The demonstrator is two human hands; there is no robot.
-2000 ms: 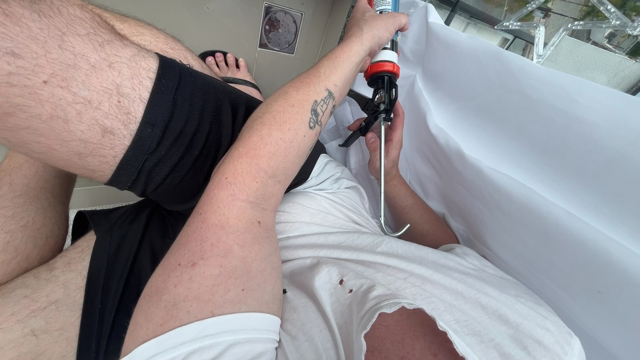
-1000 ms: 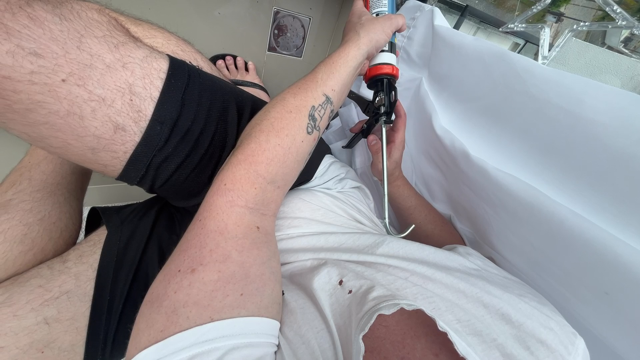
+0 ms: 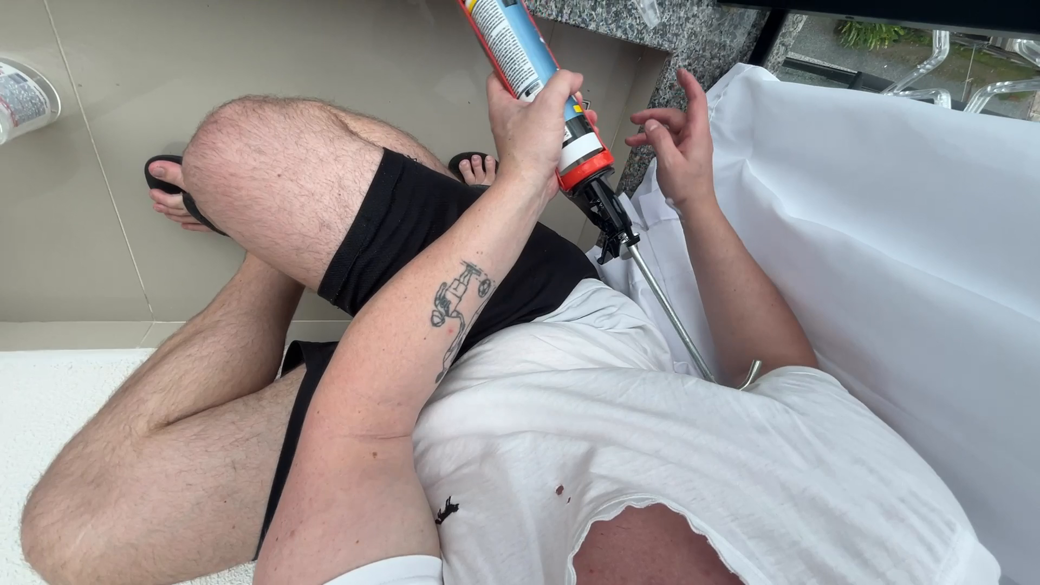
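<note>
My left hand (image 3: 532, 122) is wrapped around the barrel of a caulking gun (image 3: 587, 169) with a red frame, which holds a blue and white sealant cartridge (image 3: 516, 45). The gun lies slanted over my lap, its front end cut off by the top edge of the view. Its black handle and trigger part (image 3: 608, 213) is free of either hand. From there the bare metal rod (image 3: 670, 305) runs down toward my white shirt, with its hooked end beside my right forearm. My right hand (image 3: 685, 154) is raised to the right of the gun, empty, with its fingers apart and partly bent.
Speckled granite (image 3: 682, 36) borders the top. White fabric (image 3: 886, 187) hangs along the right side, with clear bent pieces (image 3: 934, 73) beyond it. A white tub (image 3: 24, 101) with a printed label stands on the floor tiles (image 3: 106, 179) at the far left. My feet wear black flip-flops.
My right hand has let go of the caulking gun's handle area and moved off to the right. The gun, still in my left hand, has tilted. The view has shifted.
</note>
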